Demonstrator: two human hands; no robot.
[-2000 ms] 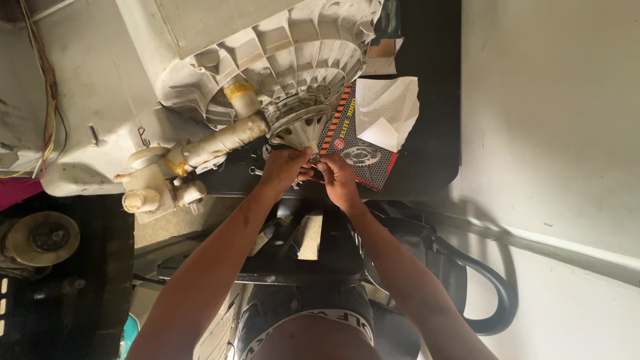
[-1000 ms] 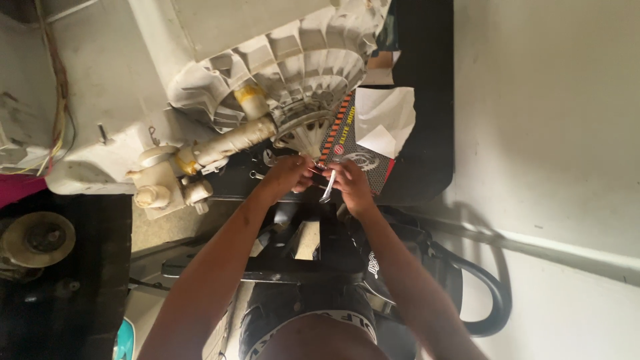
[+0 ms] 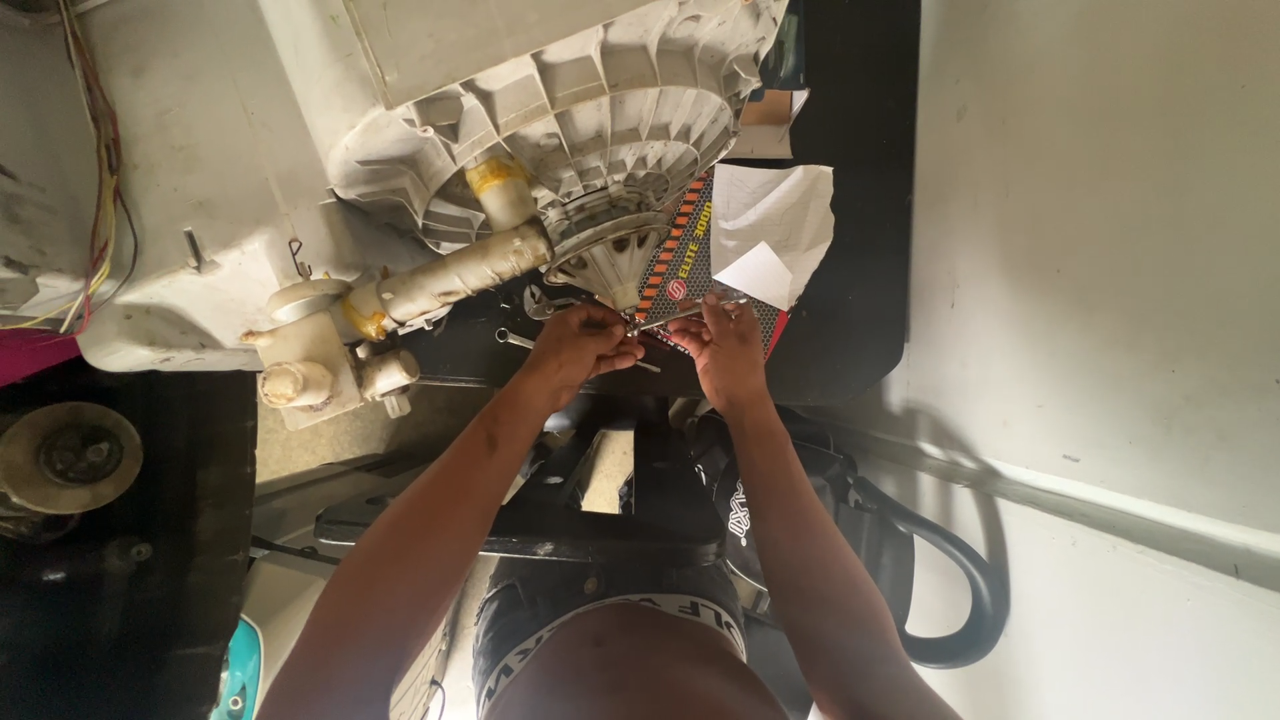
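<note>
A ribbed plastic washing machine tub (image 3: 600,120) lies tilted on the black table, its narrow central hub (image 3: 612,262) pointing toward me. My right hand (image 3: 722,345) grips a metal wrench (image 3: 682,315) that lies slantwise, its left end at my left hand's fingertips. My left hand (image 3: 585,350) pinches at the tip of the hub, around a small part that the fingers mostly hide. Another wrench (image 3: 515,339) lies on the table, passing behind my left hand. What looks like locking pliers (image 3: 545,302) lie just above that hand.
A printed box (image 3: 690,235) with a crumpled white paper (image 3: 770,215) on it is right of the hub. A stained drain pipe assembly (image 3: 460,270) juts out at left. Wires (image 3: 100,160) hang farther left. Near my body stands a black chair (image 3: 600,535).
The wrench in my right hand has turned from pointing down toward me to lying slantwise at the hub tip. My right hand has shifted a little away from my left.
</note>
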